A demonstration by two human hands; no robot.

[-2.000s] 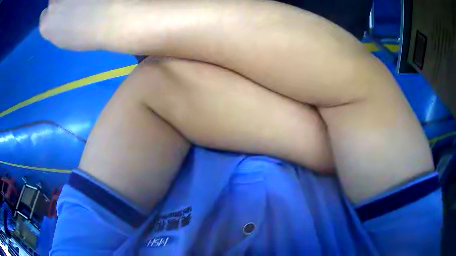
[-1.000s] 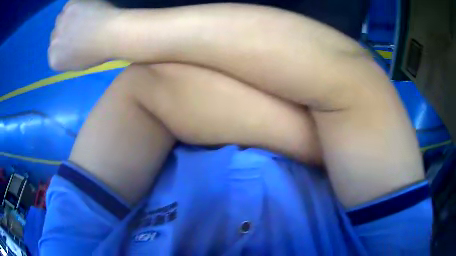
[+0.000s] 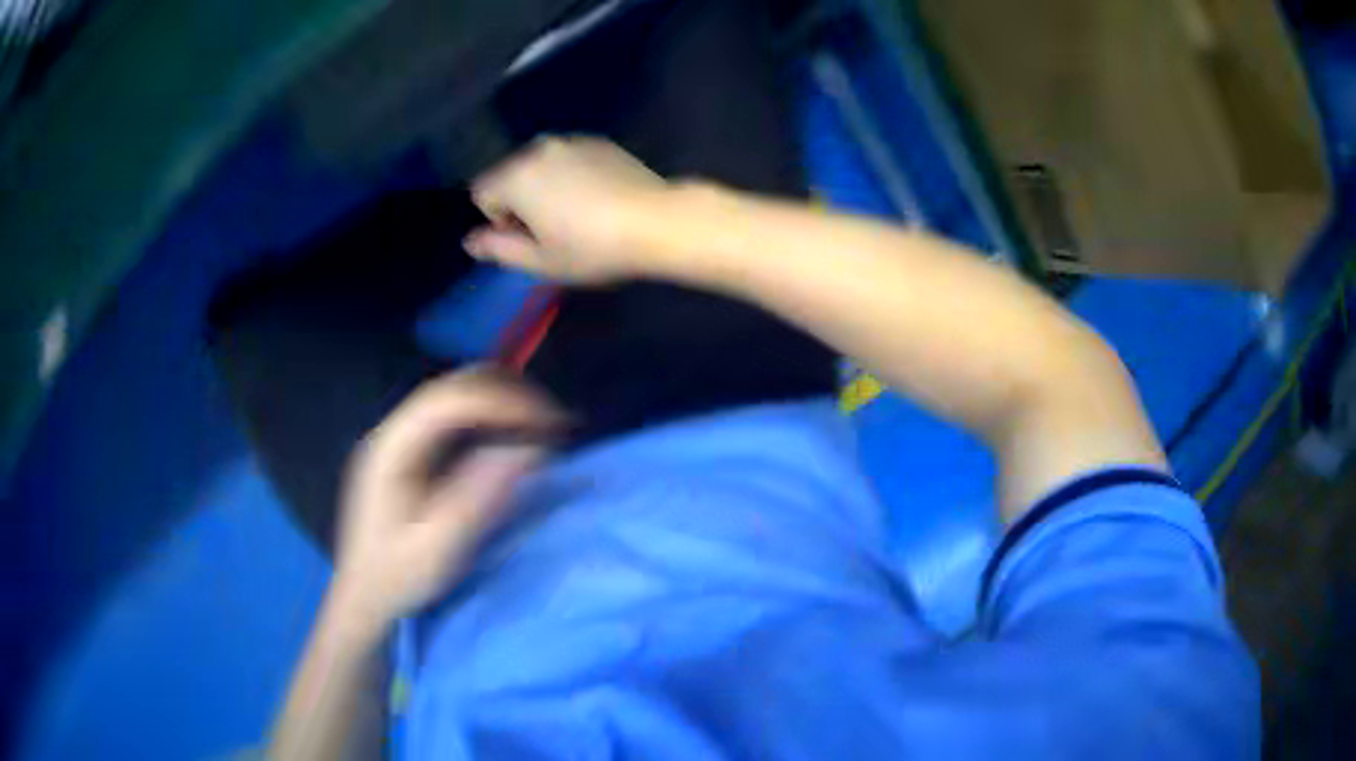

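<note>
The head view is blurred. My right hand is over the dark trousers, its fingers curled down; whether it pinches anything is hidden. My left hand is lower and to the left, by the hem of the blue work shirt. Its fingers are curved and apart, with nothing seen in them. The hands do not touch each other. A narrow red piece, perhaps the plastic stool, shows between the hands.
A large open brown carton stands at the upper right, with a dark green edge beside it. A green surface curves across the upper left. Glossy blue floor with yellow lines shows around the legs.
My crossed forearms have come apart. My left hand has come into view at the lower left, and my right hand has moved inward over the trousers. The view has shifted, showing more carton and legs.
</note>
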